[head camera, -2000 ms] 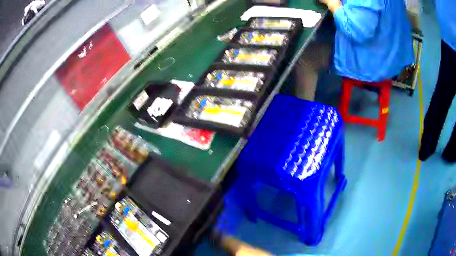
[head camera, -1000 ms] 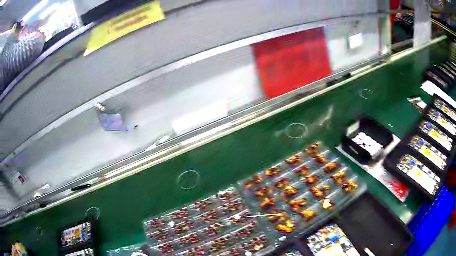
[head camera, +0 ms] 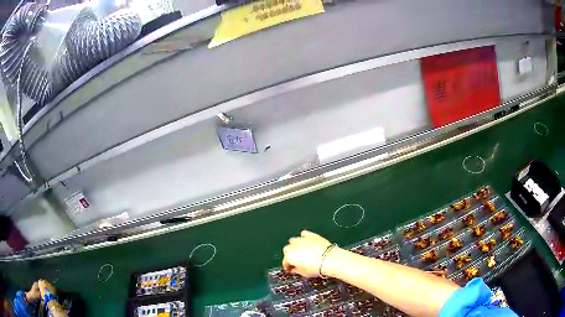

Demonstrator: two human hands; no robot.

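Note:
My left hand [head camera: 305, 254], bare with a thin bracelet, reaches in from the lower right. Its fingers are bent down over the upper left part of the clear tray of dark red-brown parts [head camera: 372, 308]. Whether the fingertips hold a part is hidden. My forearm covers part of this tray. The clear tray of yellow-orange parts [head camera: 469, 234] is to its right. A black carrier [head camera: 531, 286] is at the lower right, with a bit of a circuit board [head camera: 499, 297] beside my blue sleeve. My right hand is not in view.
A black box of white parts [head camera: 534, 189] stands at the right on a white-and-red sheet. A carrier with circuit boards [head camera: 158, 283] is at the lower left. Another person's hands [head camera: 41, 297] are at the far left. A grey-white panel [head camera: 186, 167] runs behind the green bench.
The view has swung left, so the trays and box appear further right. My left hand and forearm have come into view over the red-brown parts tray. The other person's hands show more clearly.

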